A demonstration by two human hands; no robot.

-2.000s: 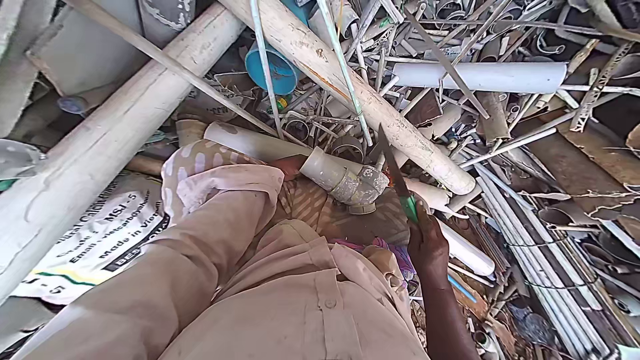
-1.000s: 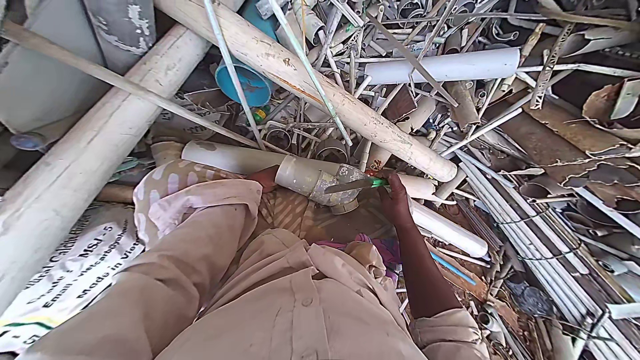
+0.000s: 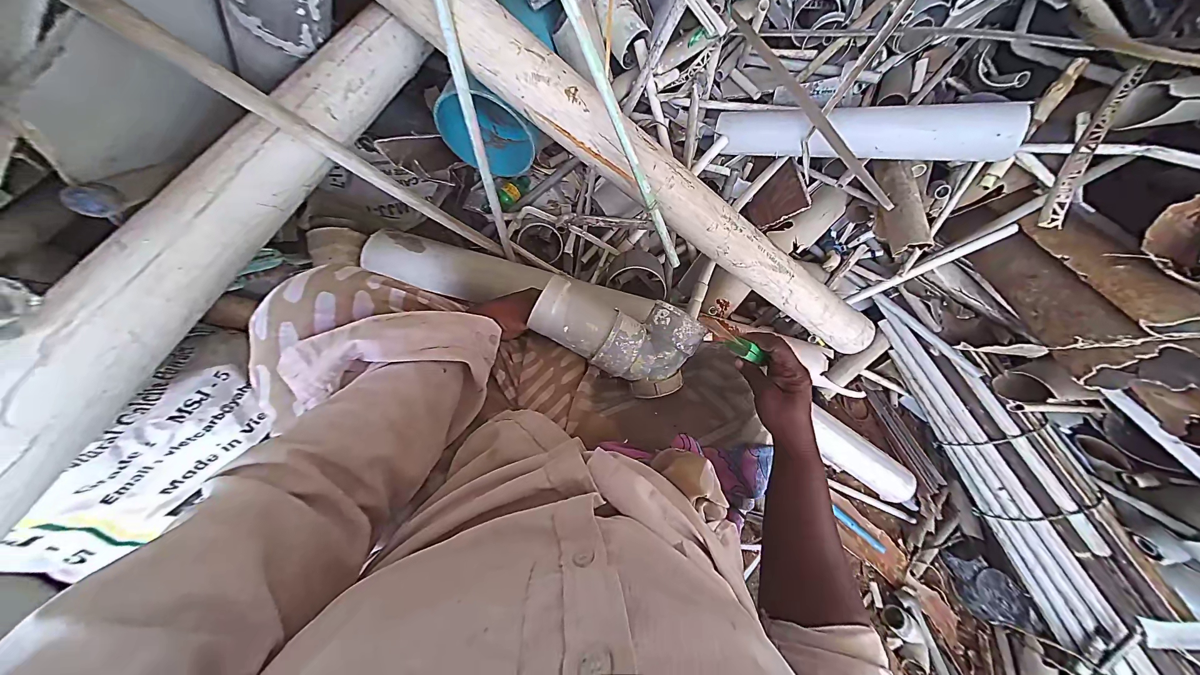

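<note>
A grey plastic pipe fitting (image 3: 647,347), its surface blotched with whitish and rusty residue, lies across my lap at the middle. My left hand (image 3: 509,312) is at its left end, mostly hidden behind the pipe and my sleeve; its fingers do not show. My right hand (image 3: 778,375) is closed on the green handle of a knife (image 3: 747,351), just right of the fitting. The blade is blurred and points toward the fitting's right end. Behind the fitting lies a pale plastic pipe (image 3: 441,267).
Long, thick pipes (image 3: 684,206) lie diagonally ahead and at the left. A blue bucket (image 3: 487,131) stands beyond my lap. Bundled thin pipes (image 3: 984,469) and pipe scraps are at the right. A printed sack (image 3: 159,450) lies at the left.
The knife was upright at the fitting's right side, then lay across it; now my right hand holds it beside the fitting's right end. The fitting remains on my lap.
</note>
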